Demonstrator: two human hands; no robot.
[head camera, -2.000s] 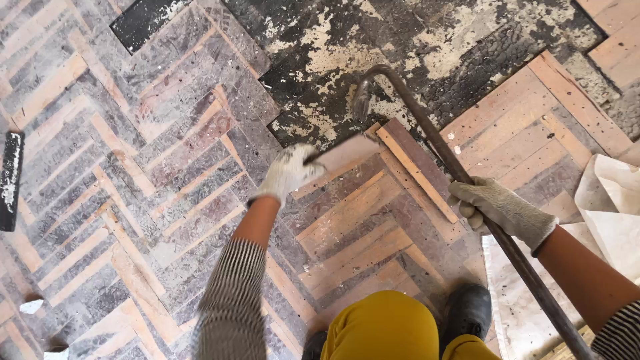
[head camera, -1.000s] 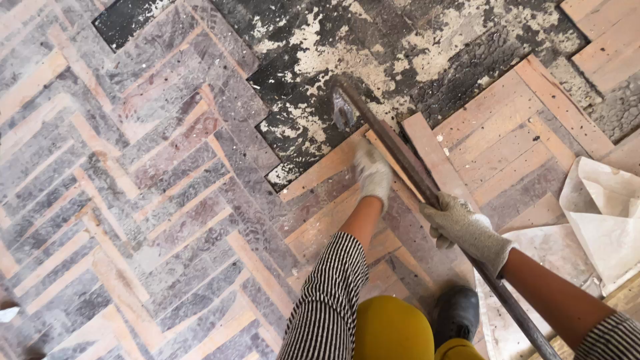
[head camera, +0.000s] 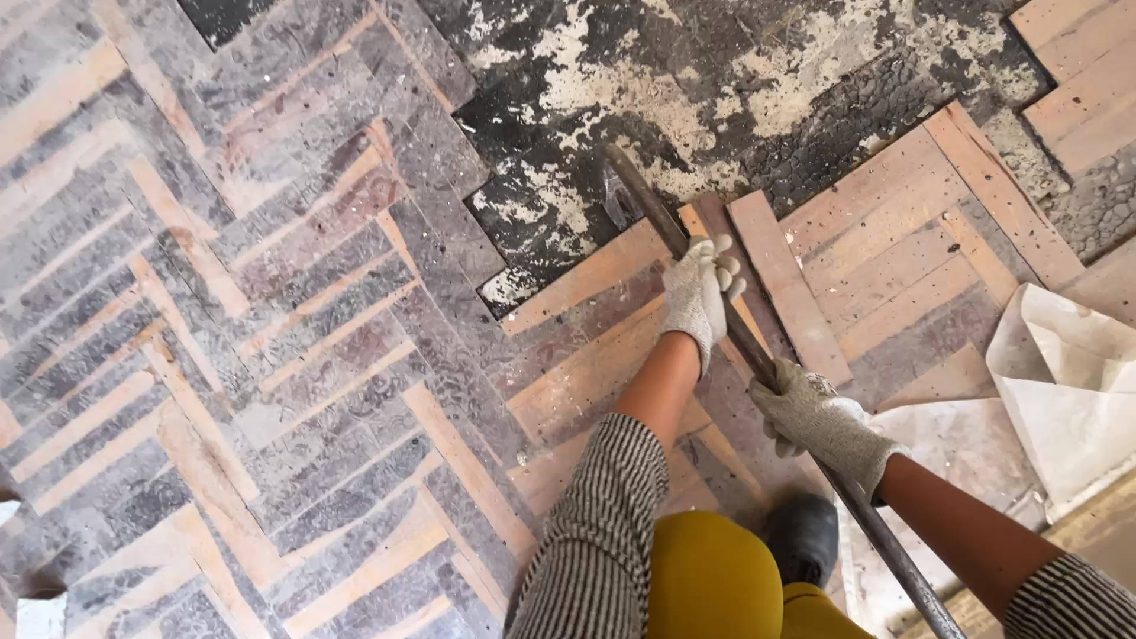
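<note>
A long metal pry bar (head camera: 865, 510) slants from the lower right up to the edge of the parquet. My left hand (head camera: 701, 288), in a pale work glove, is closed around its upper part. Lower down the shaft, my gloved right hand (head camera: 816, 413) grips it too. The bar's curved end (head camera: 626, 169) lies by the parquet edge over the exposed black underlayer; its tip is hard to make out. Just right of my left hand, a wooden parquet block (head camera: 785, 280) lies at an angle beside a dark gap and a narrow block.
Herringbone parquet (head camera: 293, 293) spreads across the left. Blackened subfloor with pale residue (head camera: 657, 98) stretches along the top. Crumpled whitish sheeting (head camera: 1065, 399) lies at right. My dark shoe (head camera: 801, 537) stands below my right hand. Pale fragments (head camera: 42, 612) sit at lower left.
Two seconds ago my left hand held a loose parquet block at the floor's edge; now it is on the bar's shaft, without that block. My right hand has stayed on the bar.
</note>
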